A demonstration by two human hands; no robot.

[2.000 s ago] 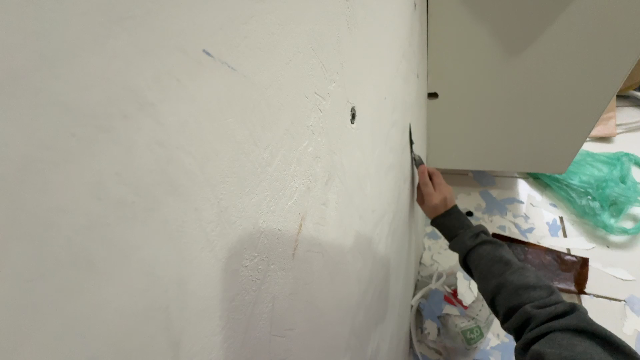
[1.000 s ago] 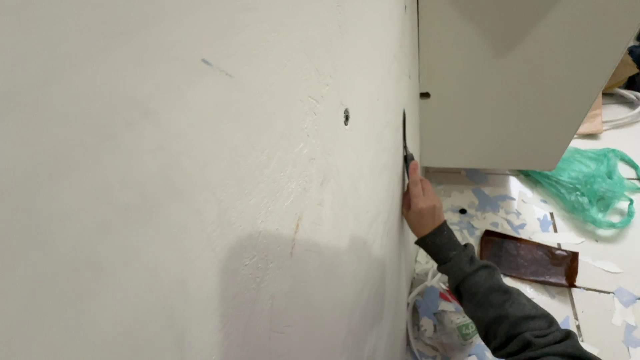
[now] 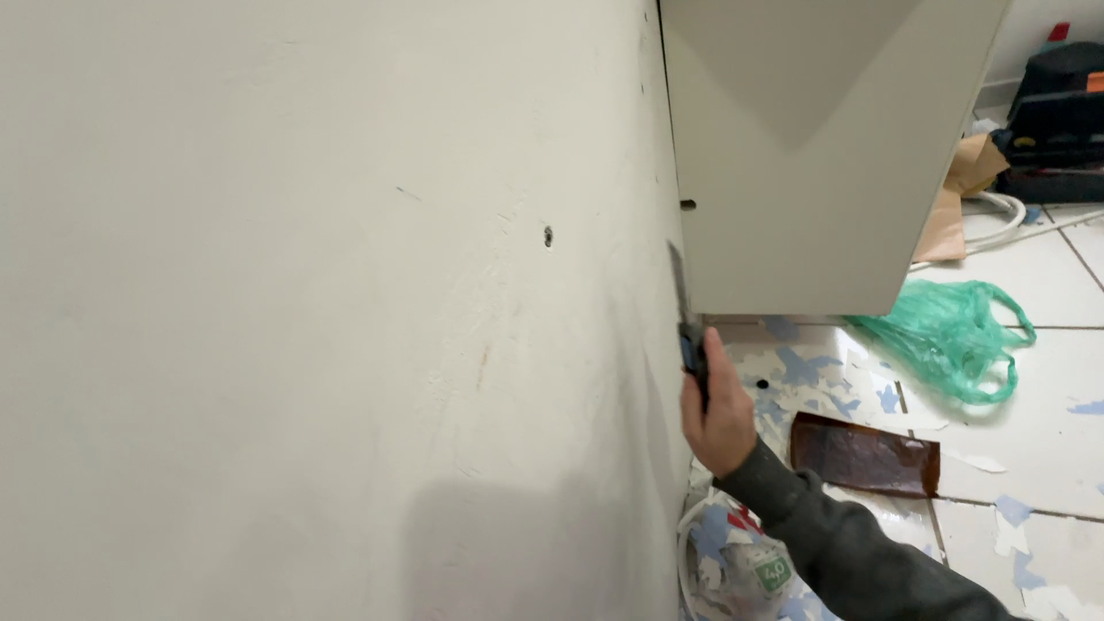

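My right hand (image 3: 720,423), in a dark grey sleeve, is closed around the black handle of a scraper (image 3: 693,349), whose thin blade points up along the far right part of the white wall (image 3: 345,345). The blade looks nearly edge-on beside the wall, close to the lower corner of a pale cabinet panel (image 3: 802,172); whether it touches the wall is unclear. A small hole (image 3: 548,236) and scratch marks show in the wall to the left of the tool. My left hand is out of view.
Paint flakes (image 3: 806,366) litter the tiled floor. A brown sheet (image 3: 864,457), a green plastic bag (image 3: 957,341), brown paper (image 3: 947,228) and a coiled white cable (image 3: 1000,220) lie on the right. A clear plastic bottle or bag (image 3: 755,569) is below my arm, and a black bag or case (image 3: 1056,129) stands farther back.
My right hand still holds the scraper beside the wall; its blade now leans more to the left than one second ago. The view has shifted to show more floor on the right.
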